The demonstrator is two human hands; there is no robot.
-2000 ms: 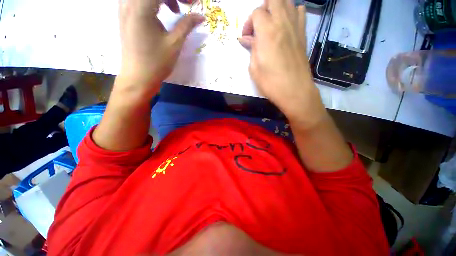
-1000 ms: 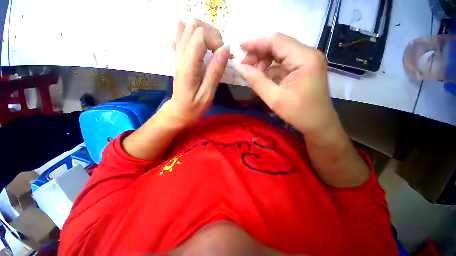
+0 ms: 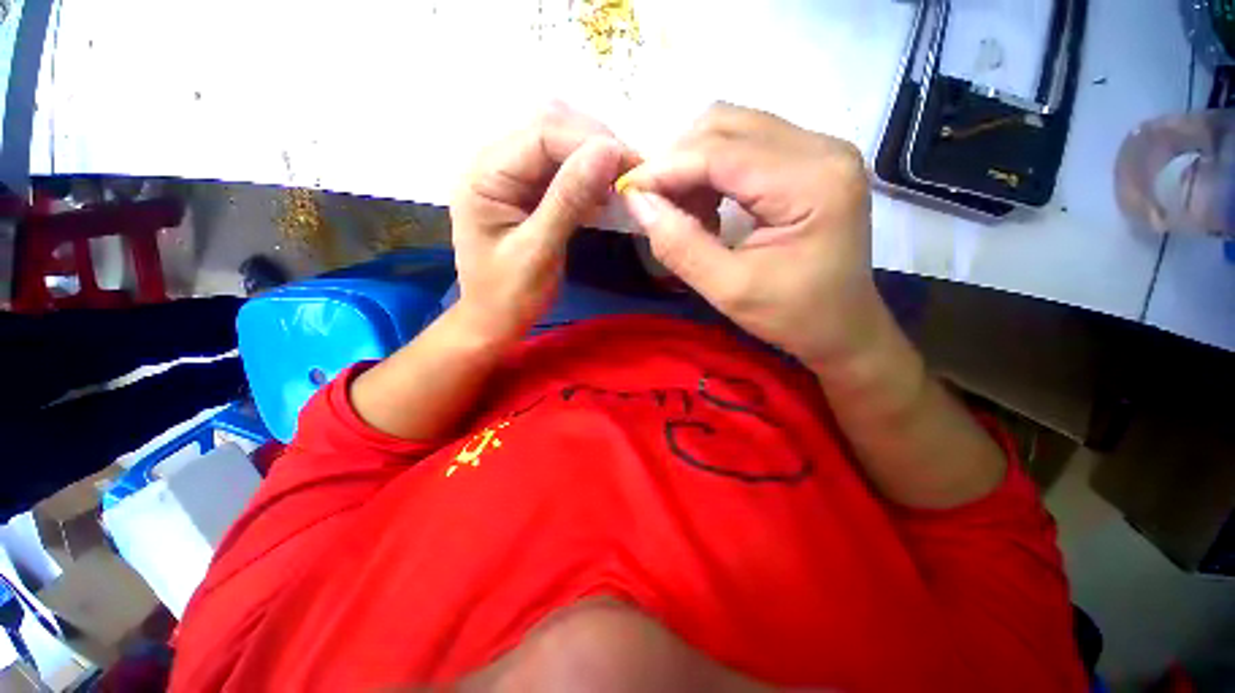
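A tiny yellow-orange flex piece point(image 3: 627, 180) shows between the fingertips of both hands, above the table's front edge. My left hand point(image 3: 531, 217) has its thumb and index finger pinched at the piece's left side. My right hand point(image 3: 775, 224) pinches it from the right with thumb and index finger. The fingertips of the two hands nearly touch and hide most of the piece. A loose pile of yellow-gold flex pieces point(image 3: 611, 25) lies on the white tabletop point(image 3: 339, 95) ahead of my hands.
Stacked black phone frames point(image 3: 986, 149) lie at the right, a gold strip on the top one. A clear plastic container point(image 3: 1176, 173) is at the right edge. A blue stool point(image 3: 325, 355) and red stool point(image 3: 95, 251) stand below at the left, near a person's dark-clothed legs point(image 3: 122, 372).
Both hands have come back from the flex pile to the table's front edge and closed together at the fingertips, where a yellow-orange piece now shows. The view has shifted slightly.
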